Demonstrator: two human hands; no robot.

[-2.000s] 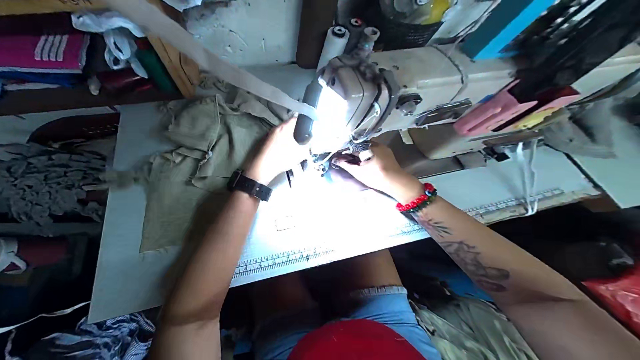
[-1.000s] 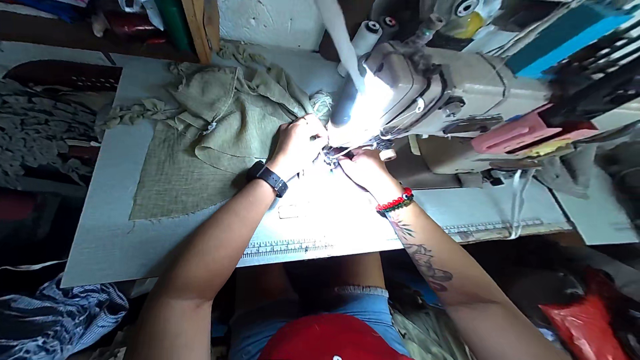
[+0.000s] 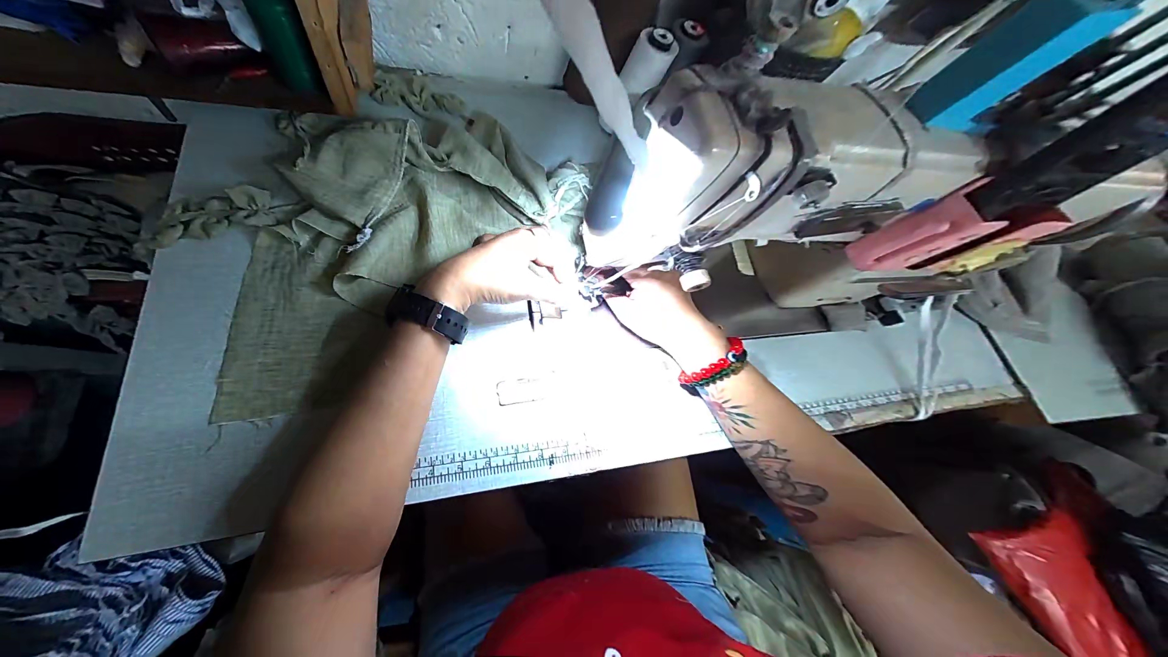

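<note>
Both my hands meet at the needle area of a sewing machine [image 3: 821, 155], under its bright lamp. My left hand [image 3: 511, 269], with a black watch at the wrist, lies just left of the presser foot [image 3: 591, 290], its fingers bent and close together beside the green fabric [image 3: 429, 201]. Glare hides whether it pinches anything. My right hand [image 3: 659, 306], a red beaded bracelet at its wrist, reaches in from the right of the foot. A small dark item [image 3: 619, 285] shows at its fingertips, partly hidden. The fabric lies bunched and creased on the white table.
A measuring tape [image 3: 511, 461] runs along the front edge of the table [image 3: 164, 438]. Thread spools [image 3: 650, 59] stand behind the machine head. A white strip [image 3: 598, 73] hangs before it. Pink scissors or a pink holder [image 3: 922, 233] sits at the machine arm. Ruffled fabric [image 3: 64, 246] lies at left.
The view has shifted. Both hands stay at the needle area throughout, and the green fabric remains on the left of the table. No grasp or release is plain.
</note>
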